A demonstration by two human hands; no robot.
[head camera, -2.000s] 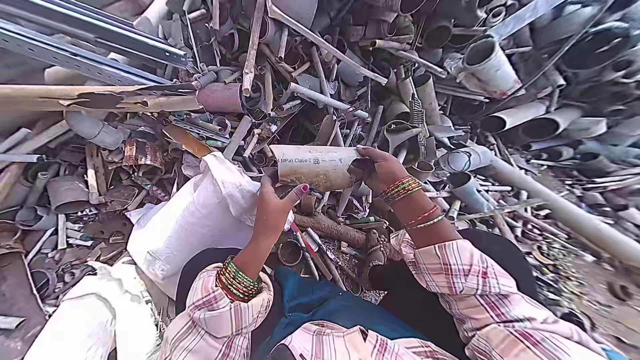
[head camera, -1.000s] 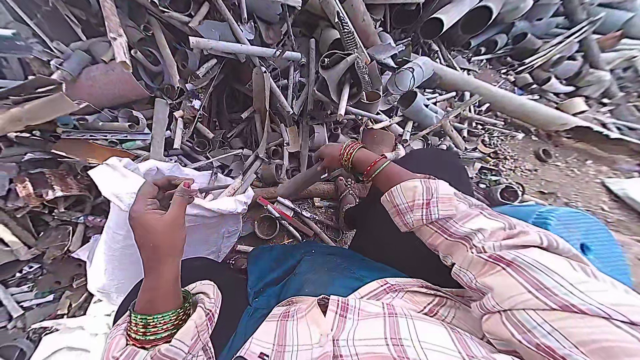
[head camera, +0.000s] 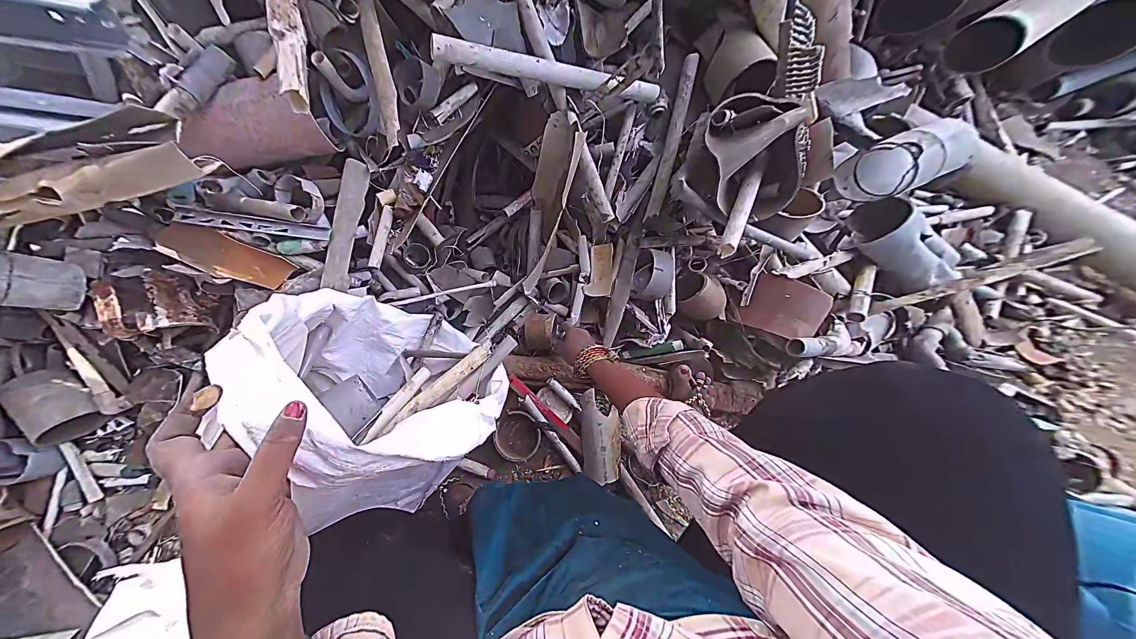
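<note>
My left hand point(head camera: 235, 497) is at the left rim of a white woven sack point(head camera: 355, 470), thumb and fingers apart, with the rim between them. The sack gapes and holds plastic scraps and a split length of pipe point(head camera: 439, 390). My right hand point(head camera: 577, 342), with bangles at the wrist, reaches low into the scrap beyond the sack. Its fingertips are beside a short brown pipe piece point(head camera: 540, 332); whether they grip it cannot be told. A cut pale pipe piece point(head camera: 601, 439) and a red stick point(head camera: 537, 399) lie between the sack and my right forearm.
A heap of broken pipes and sticks spreads ahead. A brown curved sheet point(head camera: 257, 124) lies upper left, a long grey pipe point(head camera: 1047, 195) at the right. A wide grey pipe point(head camera: 896, 235) opens upward. A bare foot point(head camera: 690, 388) rests near a wooden pole point(head camera: 639, 373).
Two seconds ago both hands held a pale pipe section bearing writing; it is no longer in them. My left hand has moved down to the sack's rim. The view has shifted.
</note>
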